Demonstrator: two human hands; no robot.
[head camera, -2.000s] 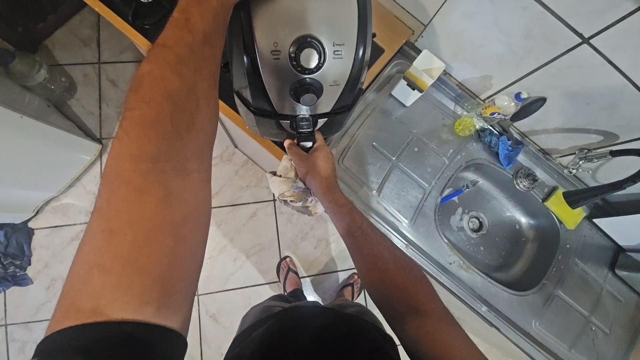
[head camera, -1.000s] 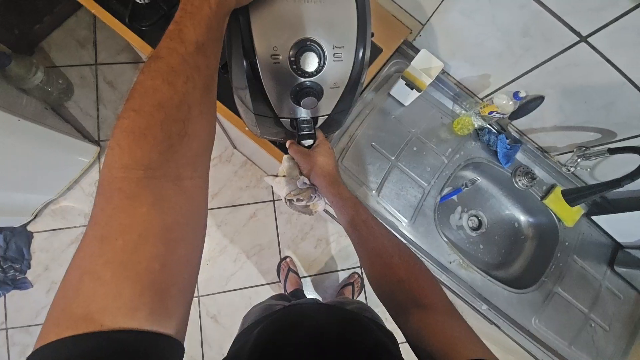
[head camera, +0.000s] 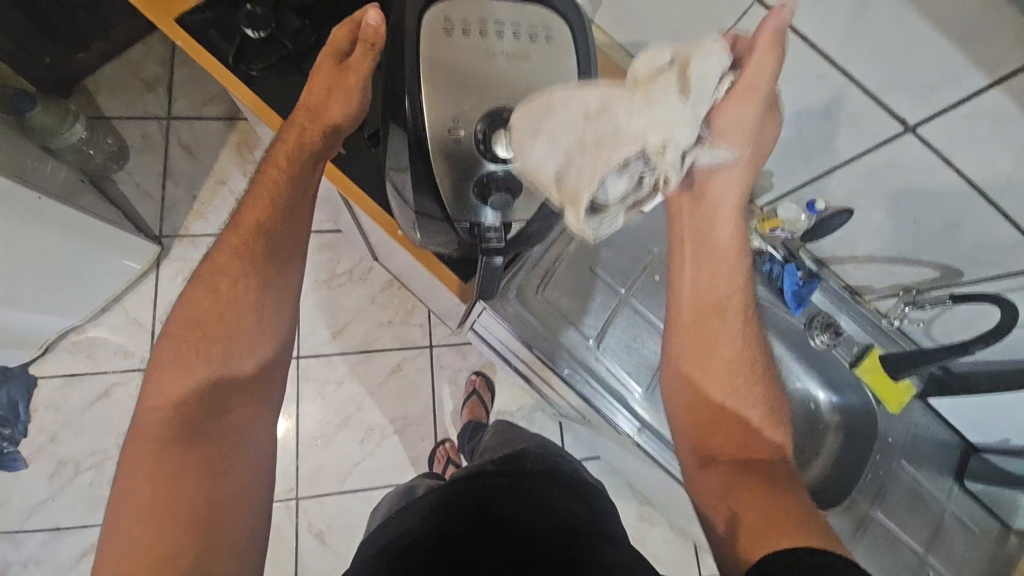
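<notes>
An air fryer with a brushed metal front, two round knobs and a black basket handle stands on the counter between my arms. My left hand is raised at its left side, fingers extended and apparently holding nothing; whether it touches the housing I cannot tell. In my right hand, at the right of the fryer, is a crumpled off-white cloth, blurred, which hangs over part of the front and the upper knob's right side.
Right of the fryer lies a steel sink unit with a basin, a black faucet hose, a yellow sponge and a blue cloth. A black stovetop adjoins at left. A plastic bottle stands far left.
My right hand has let go of the basket handle and moved up and right with the cloth, which earlier hung below that hand. My left hand, earlier mostly out of frame at the fryer's top, now shows.
</notes>
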